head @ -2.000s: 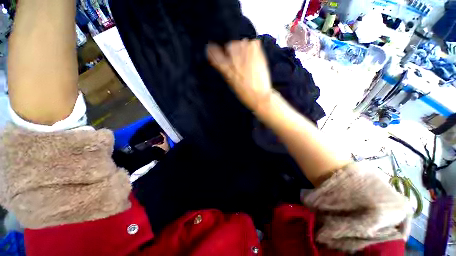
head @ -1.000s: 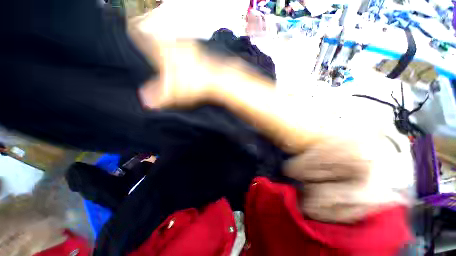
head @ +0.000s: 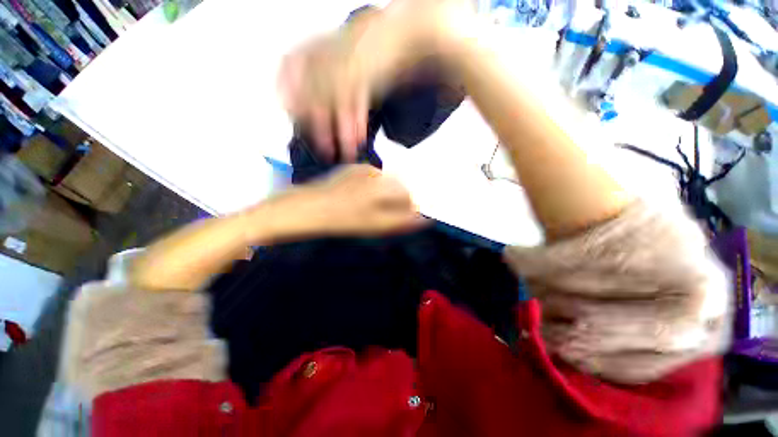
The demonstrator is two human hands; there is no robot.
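The black garment (head: 418,111) is bunched on the white table in front of me, partly hidden behind my hands. More black cloth (head: 341,290) covers my lap. My right hand (head: 341,90) is blurred and reaches over the bunched garment, with its fingers pointing down on it. Whether it grips the cloth is unclear. My left hand (head: 371,201) is curled at the table's front edge, just below my right hand, between the bunched garment and the lap cloth. What its fingers hold is hidden.
The white table (head: 179,94) has a blue strip at left. A small metal tool (head: 489,171) lies right of the garment. Black cables (head: 695,183) and a purple box (head: 732,273) are at right. Cardboard boxes (head: 94,179) stand on the floor at left.
The large spread of black cloth has left the upper left and is now bunched near the centre. My left hand has come into view at the centre; my right hand has moved up.
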